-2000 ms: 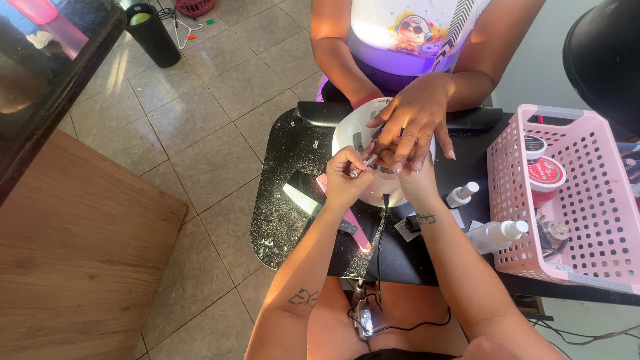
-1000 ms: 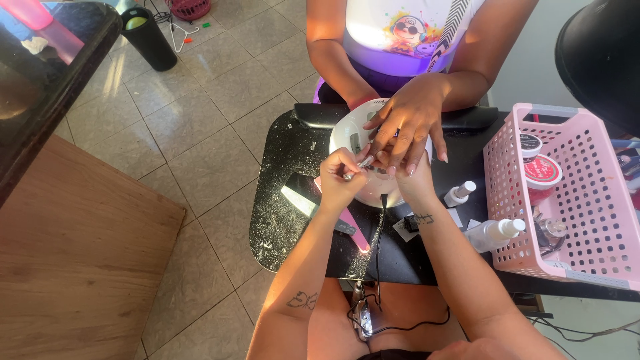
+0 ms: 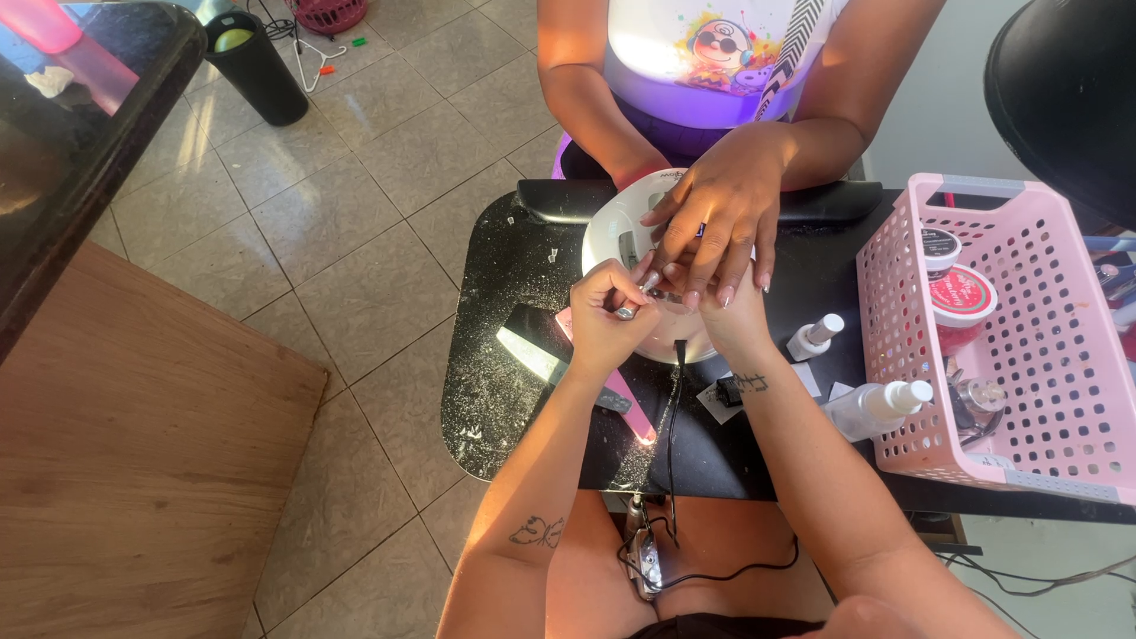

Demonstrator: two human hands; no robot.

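My left hand [image 3: 608, 315] is closed around a slim metallic nail tool [image 3: 627, 311], its tip at a fingernail of the other person's hand [image 3: 723, 217]. My right hand [image 3: 735, 315] supports that hand's fingers from below; its own fingers are partly hidden. Under all of these stands a round white nail lamp [image 3: 608, 232] with a black cord. The other person's second arm reaches to the lamp's far side, its hand hidden. Two nail files, one grey-white [image 3: 530, 353] and one pink [image 3: 632, 410], lie crossed on the dusty black table [image 3: 497, 266].
A pink perforated basket [image 3: 1029, 328] with jars stands at the right, near a small white bottle [image 3: 815, 337] and a spray bottle [image 3: 874, 408]. A black lamp shade [image 3: 1065, 98] overhangs the upper right. A corded metallic device [image 3: 646, 564] lies in my lap. A wooden counter [image 3: 133, 444] is at left.
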